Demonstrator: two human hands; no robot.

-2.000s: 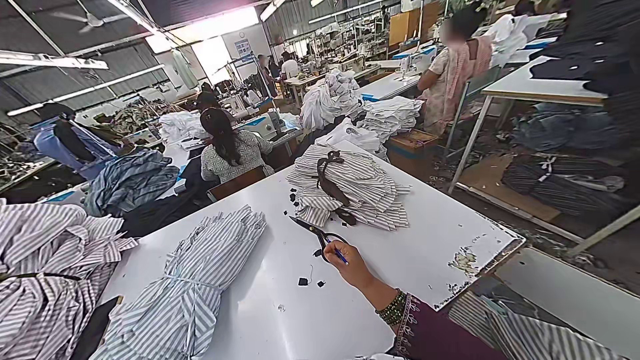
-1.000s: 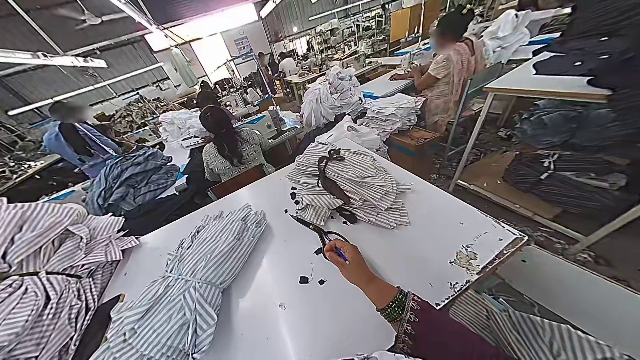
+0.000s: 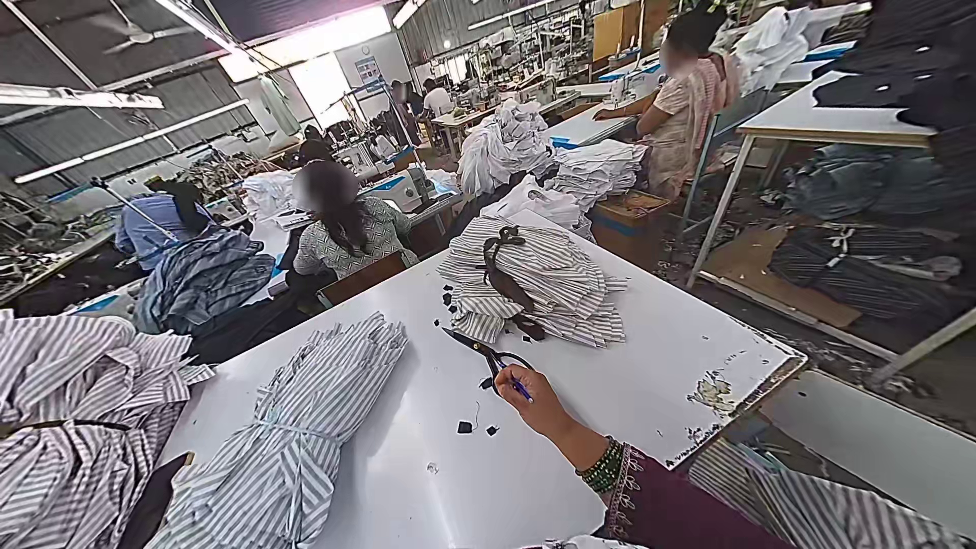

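My right hand point(image 3: 530, 396) rests on the white table point(image 3: 534, 473), its fingers closed around the handles of black scissors point(image 3: 476, 345) and a blue pen point(image 3: 521, 389). The scissor blades point away and to the left. Beyond them lies a stack of striped cloth pieces point(image 3: 549, 274) tied with a dark strip point(image 3: 507, 282). A bundle of grey-and-white striped cloth point(image 3: 297, 435), bound with a pale tie, lies to the left. Small black scraps point(image 3: 465, 428) lie near the scissors. My left hand is not in view.
A striped cloth heap point(image 3: 69, 412) fills the left edge. Past the table a seated person point(image 3: 351, 221) has their back to me, and another person point(image 3: 686, 114) is at the right rear. A white-topped table point(image 3: 831, 114) stands at right; striped cloth point(image 3: 823, 496) lies below my table's edge.
My right hand and the scissors have stayed in nearly the same place. The seated person's head and the people at the far left have shifted.
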